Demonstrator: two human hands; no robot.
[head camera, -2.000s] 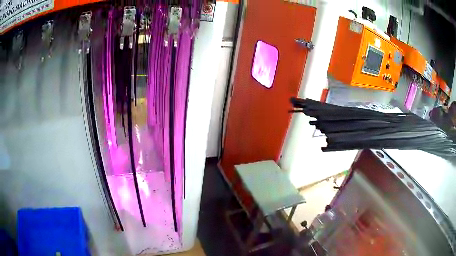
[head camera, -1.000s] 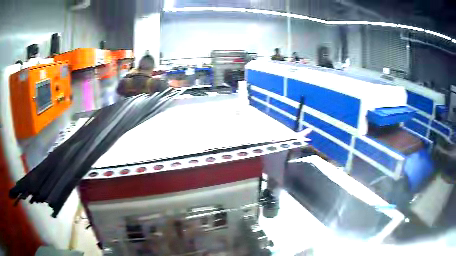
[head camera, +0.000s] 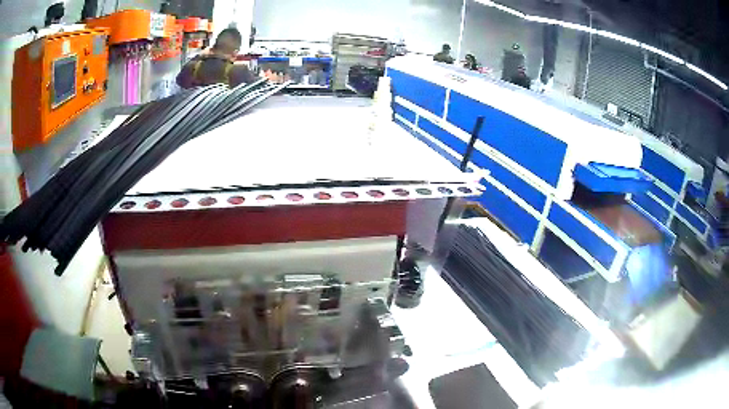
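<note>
A thick fan of black strips (head camera: 132, 156) lies over the left side of the white machine top (head camera: 320, 144), its near ends overhanging the front left corner. The edge-painting machine (head camera: 256, 228) stands in front of me, with a dark red front edge and a row of holes. Two dark round rollers (head camera: 272, 389) sit side by side low on it, cut by the bottom edge. A clear guard (head camera: 264, 319) is in front of the mechanism. More black strips (head camera: 511, 303) lie on the steel table at the right. Neither of my hands is in view.
An orange control box (head camera: 60, 88) is on the left wall. A grey-green stool (head camera: 60, 367) is at the lower left. A person (head camera: 216, 64) is behind the machine, with others farther back. A long blue and white machine (head camera: 495, 128) runs along the right.
The view has swung right, from the magenta-lit oven and red door to the machine, then tilted down. The rollers and the strips on the steel table now show clearly.
</note>
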